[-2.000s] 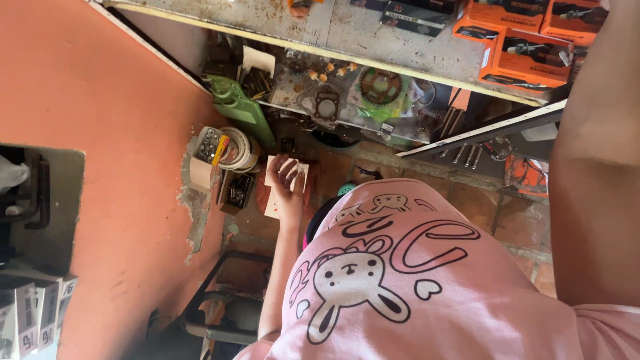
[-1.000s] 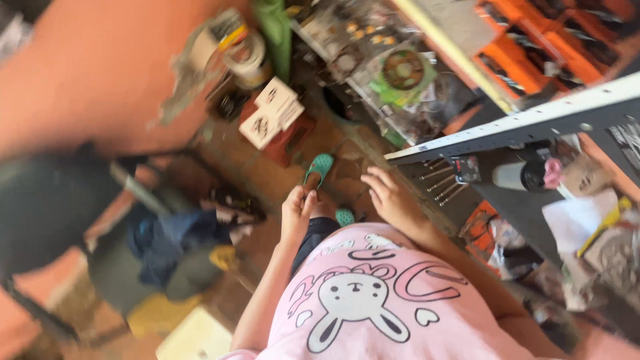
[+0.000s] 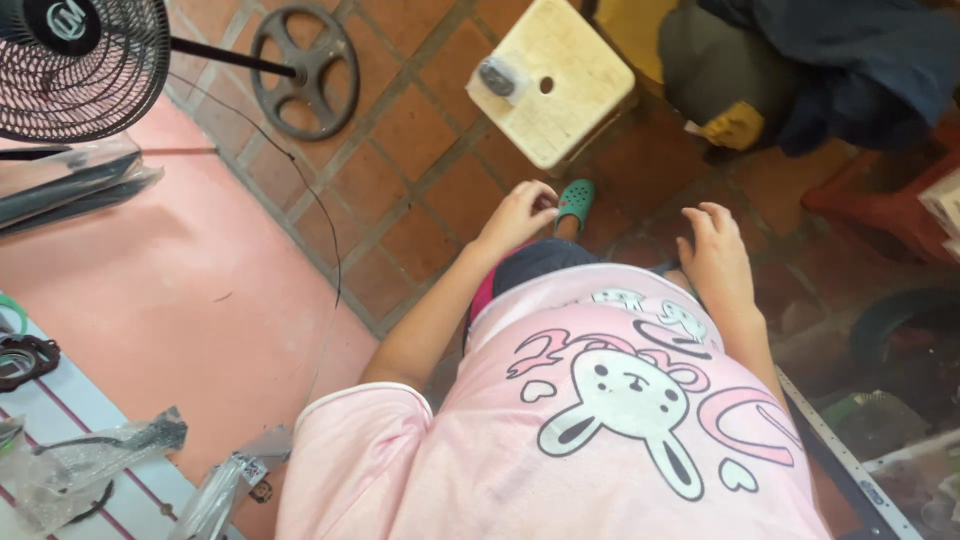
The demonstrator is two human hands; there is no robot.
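Both hands hang free in front of my pink shirt. My left hand (image 3: pixel 522 215), fingers curled with a gap to the thumb, holds nothing and is close to the green clog (image 3: pixel 575 201) on one foot. To the right, my right hand (image 3: pixel 715 259) is empty too, its fingers loosely bent and apart. Beyond the left hand stands a cream plastic stool (image 3: pixel 585 75), and on its seat lies a small dark item in clear wrapping (image 3: pixel 498 78).
A black standing fan (image 3: pixel 82 75) with a round base (image 3: pixel 305 73) is at the upper left, its cable across the tiles. Bagged parts (image 3: pixel 97 465) hang on a white slatted panel at lower left. A red stool (image 3: pixel 885 195) and a glass case's metal edge (image 3: pixel 847 450) are at right.
The view has turned a lot, bringing the fan and cream stool into fuller sight. Two seconds ago my left hand was at the cards on the red stool; now it is away from them.
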